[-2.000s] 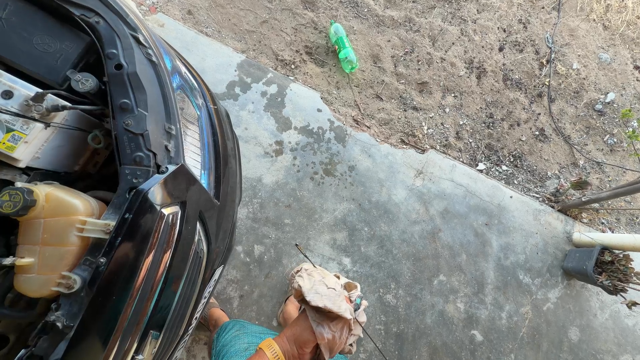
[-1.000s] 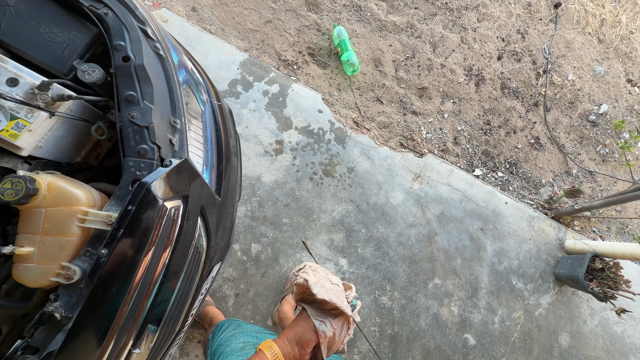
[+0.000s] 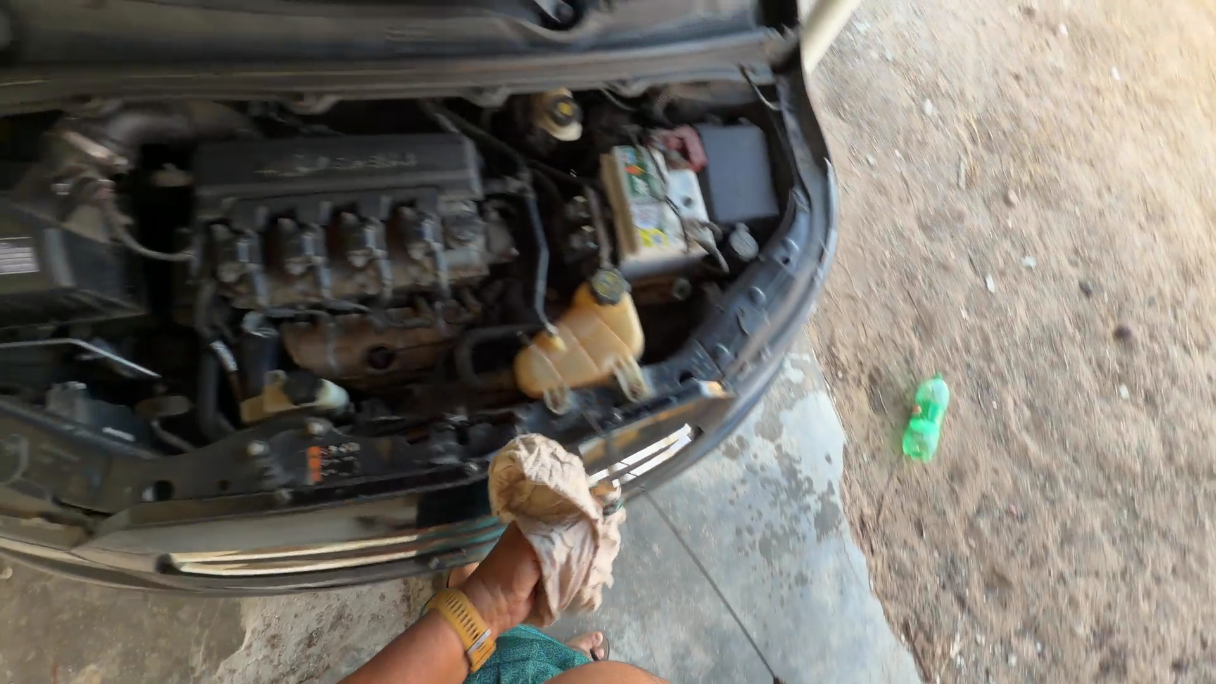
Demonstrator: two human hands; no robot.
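Note:
My left hand (image 3: 513,570), with a yellow watch strap on its wrist, holds a crumpled beige cloth (image 3: 565,532) that hides most of its fingers. A thin dark rod (image 3: 708,575) slants past the cloth toward the bottom edge; how it is held is hidden. Hand and cloth are over the front edge of a dark car (image 3: 456,518) with an exposed engine bay. Just above the cloth is the yellowed plastic coolant reservoir (image 3: 584,347) with its dark cap. The engine (image 3: 351,237) lies further left. My right hand is not in view.
The car battery (image 3: 655,209) sits at the right of the bay, under the raised hood (image 3: 380,47). A green plastic bottle (image 3: 925,418) lies on the dirt ground at right, beyond the concrete slab (image 3: 760,541). A foot and teal clothing show at the bottom.
The view has swung to the car, so the engine bay now fills much of it. The cloth, earlier over the concrete, is now over the car's front edge.

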